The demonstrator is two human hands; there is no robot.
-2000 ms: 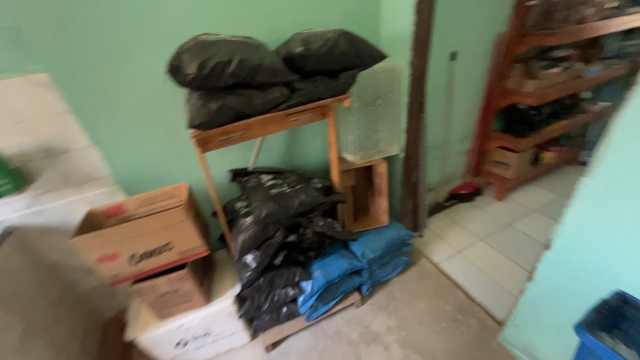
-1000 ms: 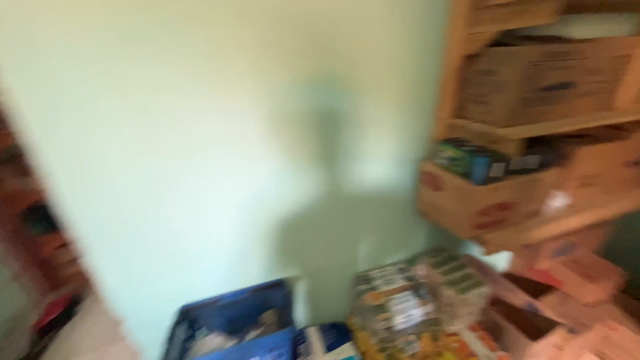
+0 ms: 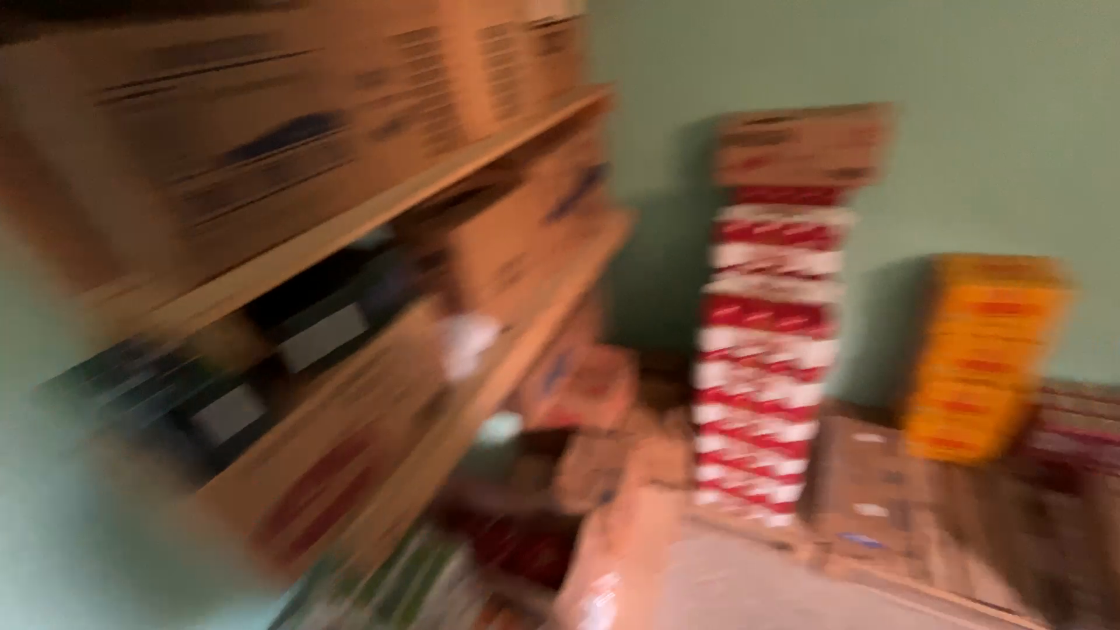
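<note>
Neither of my hands shows in the head view, so what they hold or touch is hidden. On the left a wooden shelf (image 3: 394, 206) carries cardboard boxes (image 3: 262, 122), blurred by motion. An open carton (image 3: 328, 477) on a lower shelf holds dark packages with pale labels. Against the green wall rises a tall stack of red and white packs (image 3: 766, 350), topped by a cardboard box (image 3: 803, 147). To its right stands a yellow-orange stack of boxes (image 3: 984, 359).
Opened cardboard boxes (image 3: 591, 468) and packaged goods crowd the floor beneath the shelf. A brown carton (image 3: 875, 499) sits on a wooden pallet (image 3: 927, 586) at the lower right. Bare floor (image 3: 726, 577) shows between the boxes and the pallet.
The view has swung far to the right, from the black and blue bags past a blue crate to the shelf and stacked packs.
</note>
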